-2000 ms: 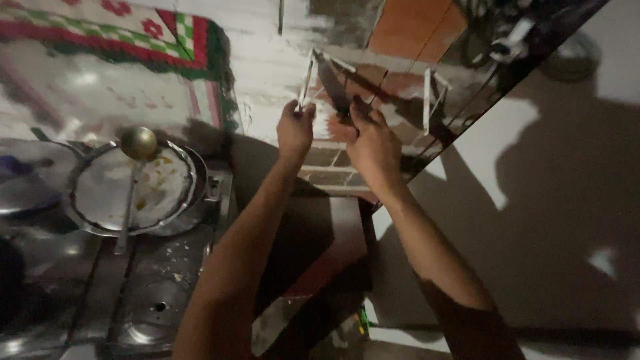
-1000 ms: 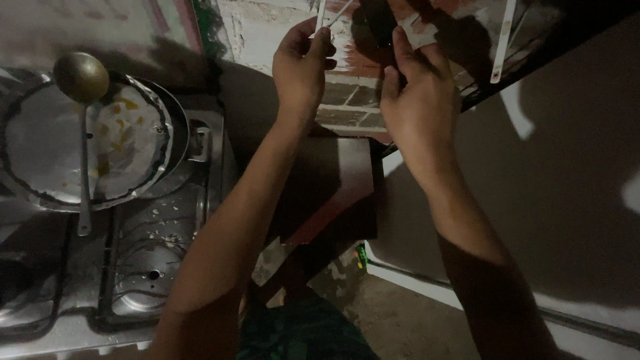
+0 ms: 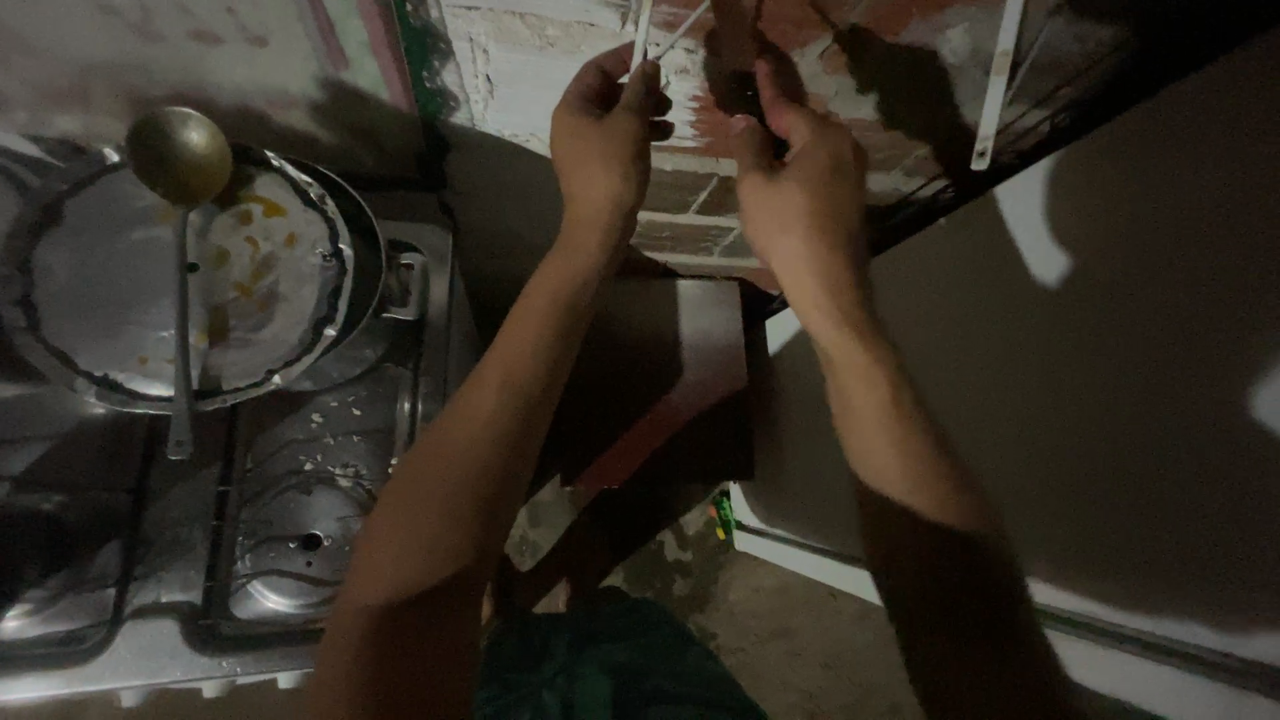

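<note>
At the top of the head view, my left hand (image 3: 605, 145) has its fingers around a thin white bar (image 3: 641, 35), part of a rack at the brick wall. My right hand (image 3: 805, 175), a little to the right, grips a dark-handled tool (image 3: 735, 85) that looks like a knife; its upper end runs out of view and its detail is blurred. Farther right hangs another white bar (image 3: 995, 95) with small holes. The two hands are apart, both raised in front of the wall.
A gas stove (image 3: 180, 640) stands at left, with a lidded pot (image 3: 90, 290) and a metal ladle (image 3: 180, 160) lying across the lid. A large pale appliance or panel (image 3: 1100, 400) fills the right. Between them is a dark box-like surface (image 3: 650, 400).
The view has shifted, so the rack and hands sit higher in it and the rack's top is cut off. Both hands remain by the wall.
</note>
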